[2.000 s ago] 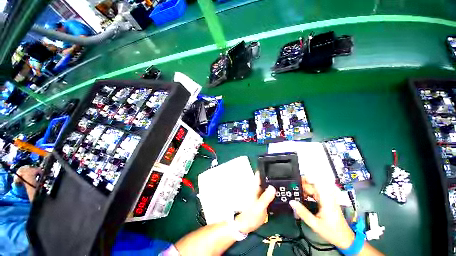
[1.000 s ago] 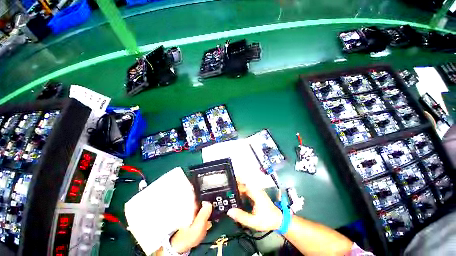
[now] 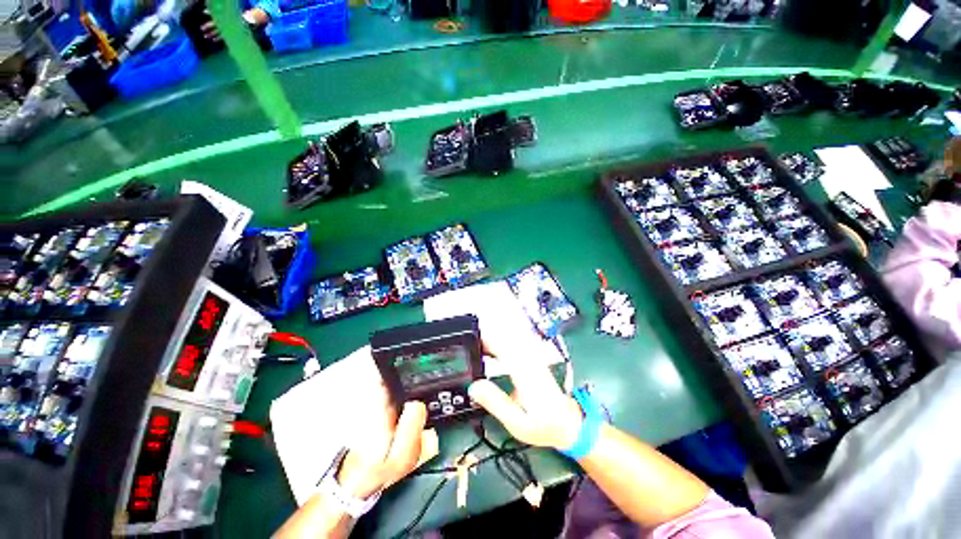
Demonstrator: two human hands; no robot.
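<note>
A black handheld device [image 3: 430, 366] is held between both hands, its screen lit with greenish content above a keypad. My left hand [image 3: 381, 437] grips its lower left side, thumb by the keys. My right hand [image 3: 532, 398] grips its right side, thumb at the lower right keys. White paper pads [image 3: 316, 416] lie under and beside the device. Dark cables [image 3: 508, 455] run below it. A blue-white circuit board [image 3: 542, 297] lies on paper to the right, and several more boards [image 3: 427, 263] lie behind. My right wrist wears a blue band.
Foam-lined trays of boards stand at right [image 3: 690, 290] and left [image 3: 111, 358]. Power supplies with red digits [image 3: 181, 453] and a blue bin [image 3: 297, 276] are at left. A small white module [image 3: 616, 314] lies right. Open black housings [image 3: 339, 163] line the back. People's sleeves show at right.
The device has tilted up and its screen now shows greenish content instead of a pale display. Both hands still hold it. The camera view has shifted; earlier it had turned to the right.
</note>
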